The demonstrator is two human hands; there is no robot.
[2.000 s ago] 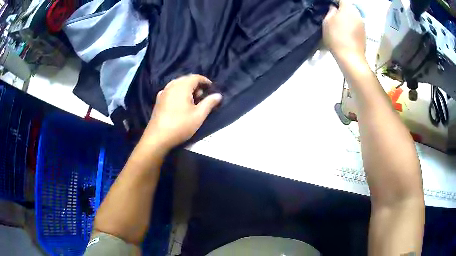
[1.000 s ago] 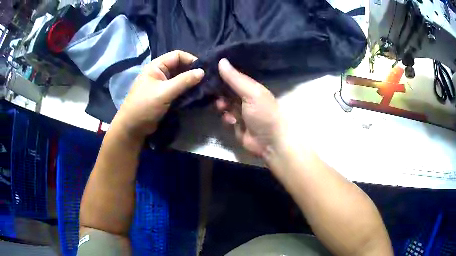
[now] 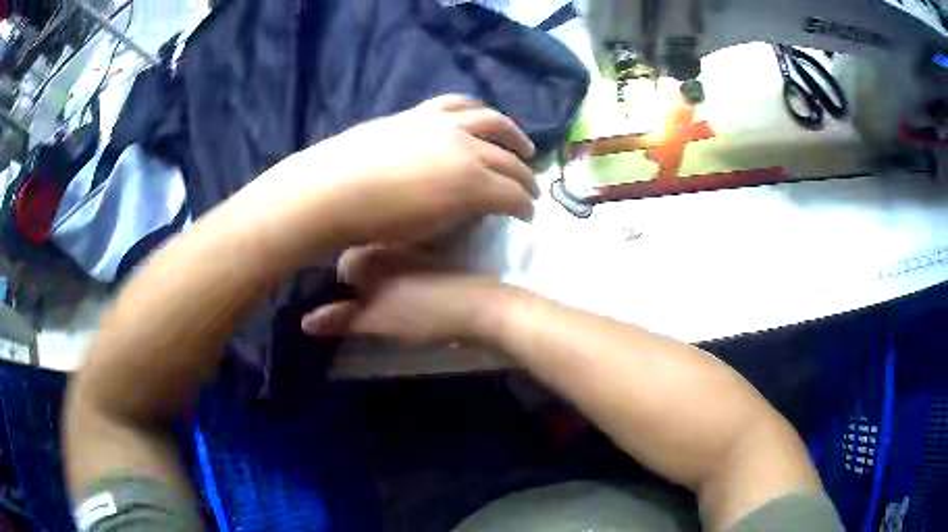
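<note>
The dark garment body [image 3: 353, 62] lies bunched on the white table, left of the needle area. Its light panel [image 3: 120, 213] shows at the far left, and a dark part hangs over the front edge. My left hand [image 3: 468, 166] reaches across to the right over the garment, fingers curled down; what is under them is hidden. My right hand [image 3: 390, 296] is below it near the front edge, blurred, with fingers pointing left by the cloth. Whether either hand grips cloth cannot be told.
The sewing machine [image 3: 769, 21] is at upper right, with red-orange tape [image 3: 686, 185] on its bed. Black-handled scissors [image 3: 811, 88] lie behind. A red round part [image 3: 40, 208] is at far left. Blue baskets [image 3: 260, 478] are below the table.
The hands, side by side at the hem before, now cross, left hand above and further right. The view has turned right, so the machine appears further left.
</note>
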